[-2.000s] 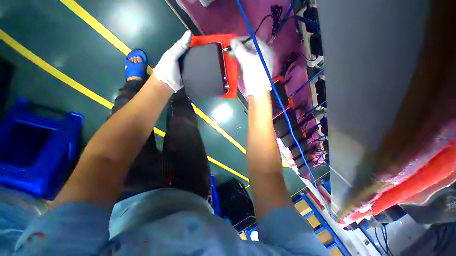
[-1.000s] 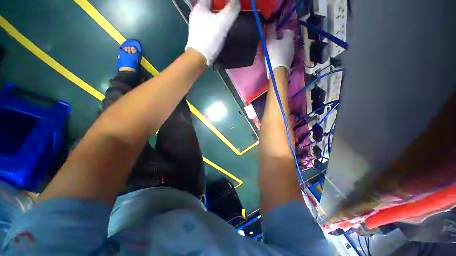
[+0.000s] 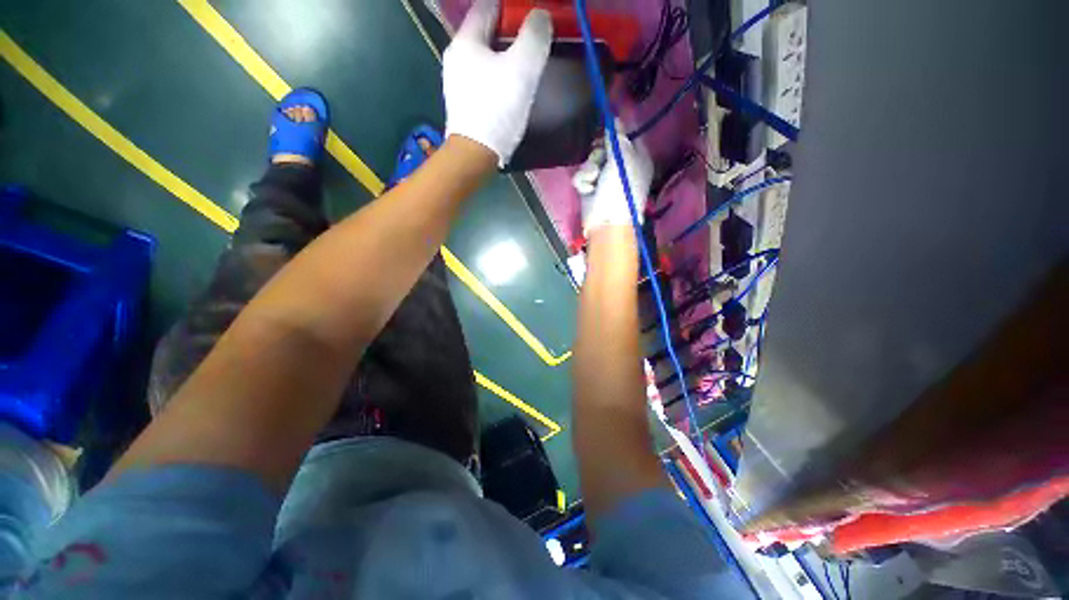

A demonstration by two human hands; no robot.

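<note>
A flat black box [image 3: 560,111] lies at the front edge of the pink-lined shelf, with an orange-red tray [image 3: 563,20] at its far side. My left hand [image 3: 492,88], in a white glove, grips the box and tray from the left, thumb and fingers spread over the edge. My right hand [image 3: 614,182], also gloved, is at the box's near right corner with its fingers bent together. Whether it holds a plug or cable there cannot be made out. A long blue cable [image 3: 659,307] crosses in front of the right hand.
Black adapters sit in a white power strip [image 3: 774,211] along the shelf back, with dark and blue cords. A grey panel [image 3: 903,152] rises at the right. A blue stool [image 3: 70,316] stands at the left on the green floor. A black crate [image 3: 519,469] is below.
The box moved from over the floor to the shelf edge. In the last second my right hand drew back from deeper in the shelf to the box's corner.
</note>
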